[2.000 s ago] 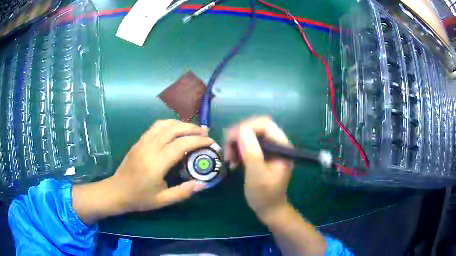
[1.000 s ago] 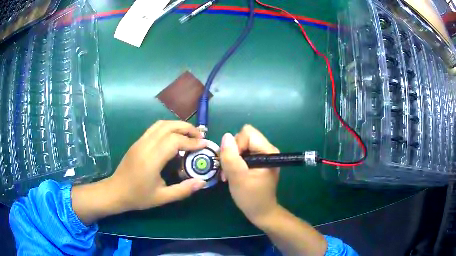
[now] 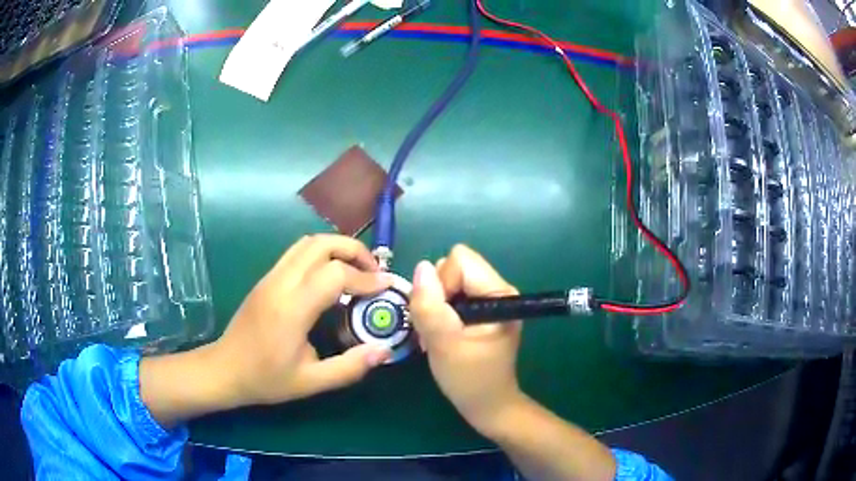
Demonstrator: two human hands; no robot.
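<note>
The round component (image 3: pixel 383 318), with black and pale rings and a green centre, lies on the round silver fixture (image 3: pixel 401 353) at the near centre. My left hand (image 3: pixel 282 324) holds the component's edge between thumb and fingers from the left. My right hand (image 3: pixel 467 343) grips the black test probe (image 3: pixel 521 306), which lies nearly level with its silver collar to the right. The probe's tip is hidden by my fingers at the component's right edge. The dark blue fixture cable (image 3: pixel 385 216) runs away from the fixture's far side.
Clear blister trays stand left (image 3: pixel 113 207) and right (image 3: pixel 741 207). A brown square (image 3: pixel 350 191) lies beside the cable. Beyond are white paper strips (image 3: pixel 267 56), a slim pen (image 3: pixel 377 36) and red and blue line tape (image 3: pixel 211 38). A red-black probe lead (image 3: pixel 627 174) curves along the right.
Two seconds ago my right hand was blurred and the probe slanted down to the right. Since then the probe has levelled and its tip end has come to the component's right edge. My left hand has barely moved.
</note>
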